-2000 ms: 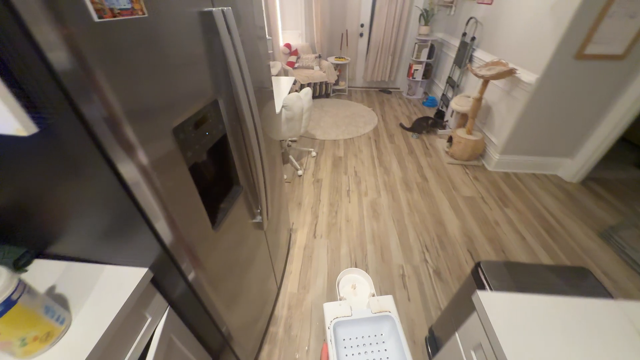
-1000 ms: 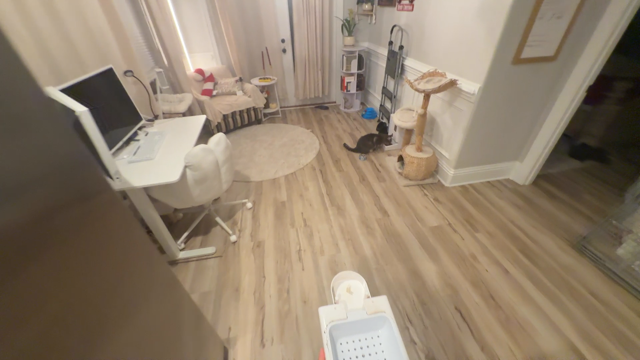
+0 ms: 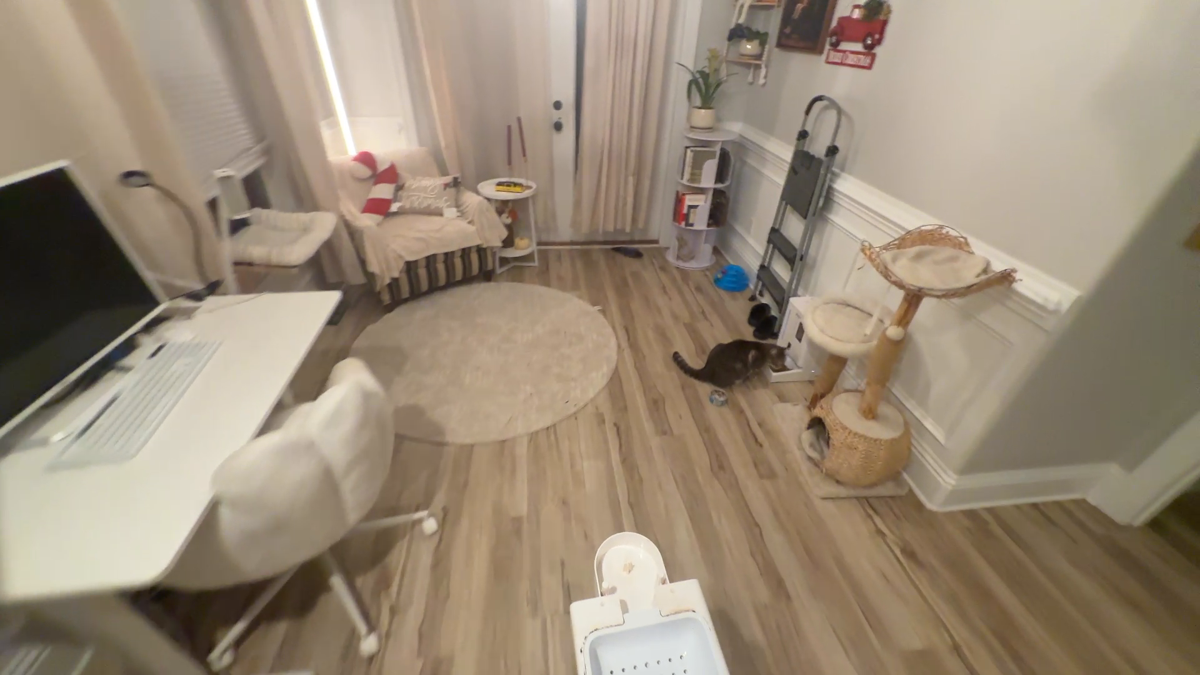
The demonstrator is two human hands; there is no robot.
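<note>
A white plastic container (image 3: 694,600) with a pale blue perforated tray (image 3: 656,642) set in it juts into the bottom centre of the head view. Its far end carries a rounded white lip (image 3: 630,561) with small brown crumbs or stains on it. The near part is cut off by the frame's lower edge. Neither my left hand nor my right hand shows, so what each one touches is hidden.
A desk (image 3: 272,328) and white swivel chair (image 3: 309,469) stand left, near a round rug (image 3: 487,361). Right of centre are a cat (image 3: 731,361), a small bowl (image 3: 718,397), a cat tree (image 3: 867,431) and a folded step ladder (image 3: 797,206).
The view has moved forward past the refrigerator into the room. The white container has stayed at the bottom centre of the view. A bit of fingertip earlier at its left edge no longer shows.
</note>
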